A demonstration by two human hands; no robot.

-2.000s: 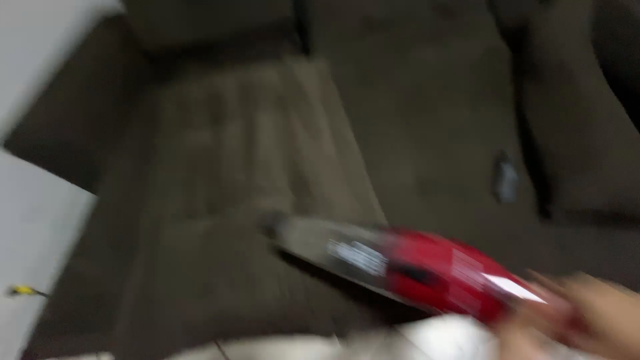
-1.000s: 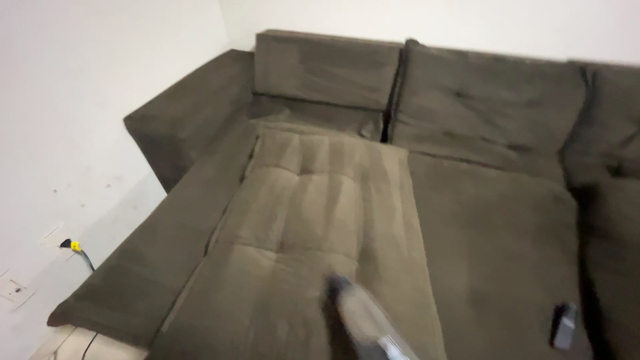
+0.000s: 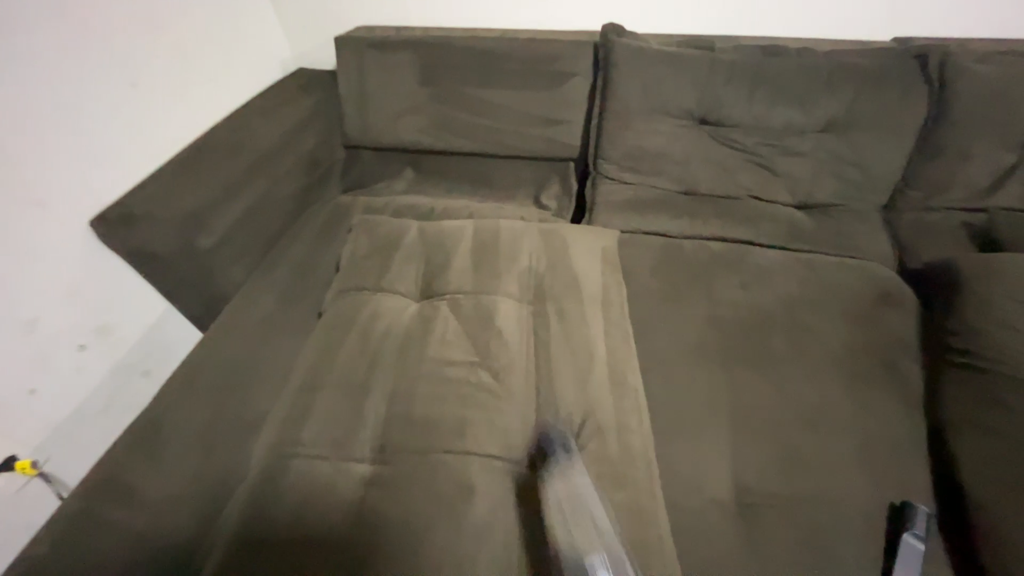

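Neither of my hands shows in the head view. The clear nozzle of a handheld vacuum cleaner (image 3: 580, 504) reaches up from the bottom edge, blurred, with its dark tip at the surface of a tufted brown cushion (image 3: 456, 376); the vacuum's body and whatever holds it are out of view. The cushion lies lengthwise on the seat of a brown fabric sofa (image 3: 768, 384) and bears lighter streaks.
The sofa's armrest (image 3: 232, 184) juts out at the left, and back cushions (image 3: 752, 136) line the rear. A small grey and black object (image 3: 910, 540) lies at the lower right. A yellow-and-black plug (image 3: 20, 466) with a cord is by the white wall (image 3: 120, 104).
The vacuum's red body and a hand on it, visible two seconds ago, are out of view. The view has shifted. Since one second ago, the nozzle remains over the cushion.
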